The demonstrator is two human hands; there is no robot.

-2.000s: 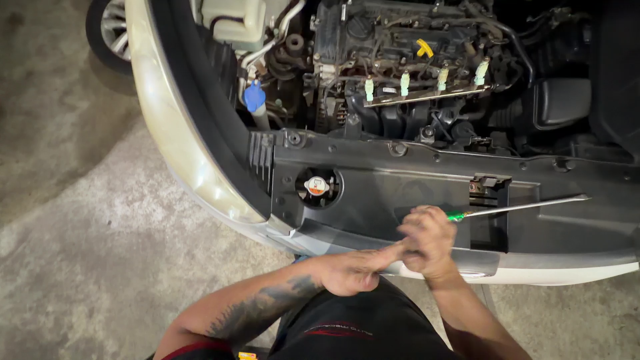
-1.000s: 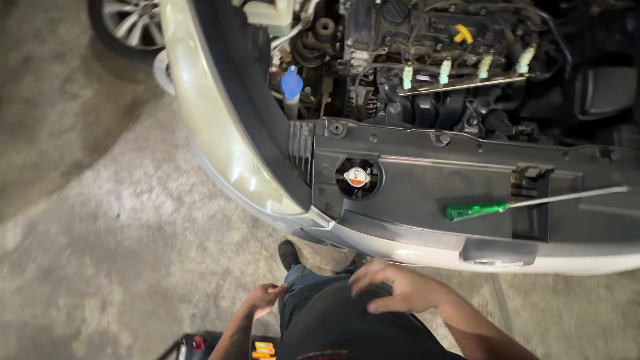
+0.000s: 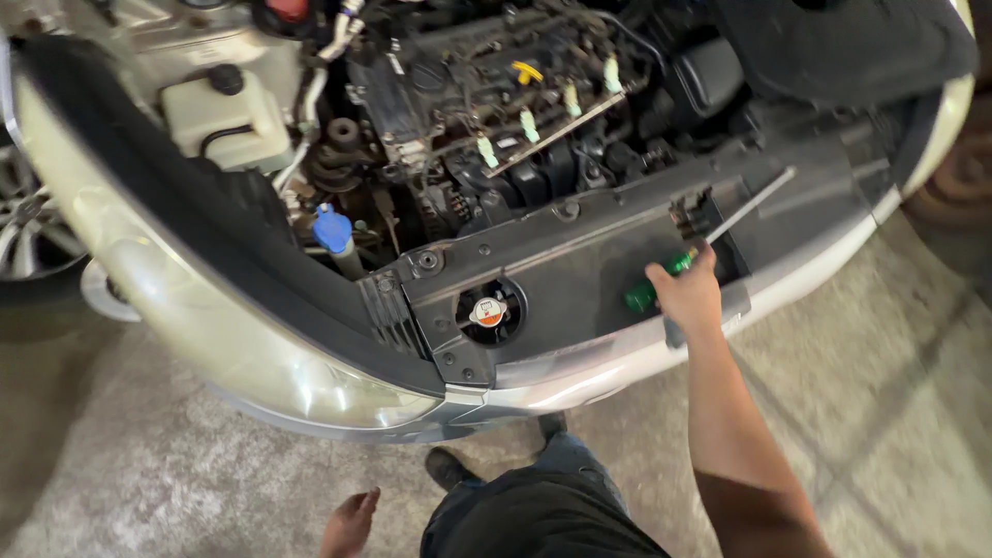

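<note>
My right hand [image 3: 688, 291] is on the green handle of a long screwdriver [image 3: 642, 296], thumb on one side and fingers on the other. The metal shaft slants up and right over a rectangular opening in the black plastic radiator cover [image 3: 573, 287]. Low in the view, my left hand [image 3: 353, 521] hangs over the concrete floor, away from the car, holding nothing that shows. A radiator cap [image 3: 487, 312] sits in the round cutout to the left of the screwdriver.
Behind the cover lies the engine [image 3: 465, 85], with a yellow dipstick handle [image 3: 528, 73] and several pale green injector connectors on a rail. A blue washer filler cap [image 3: 333, 228], a coolant reservoir [image 3: 225, 120] and the headlight [image 3: 310, 372] are at the left.
My right hand has moved from in front of my body onto the screwdriver, which lay on the radiator cover one second ago. Two seconds ago both hands were close together.
</note>
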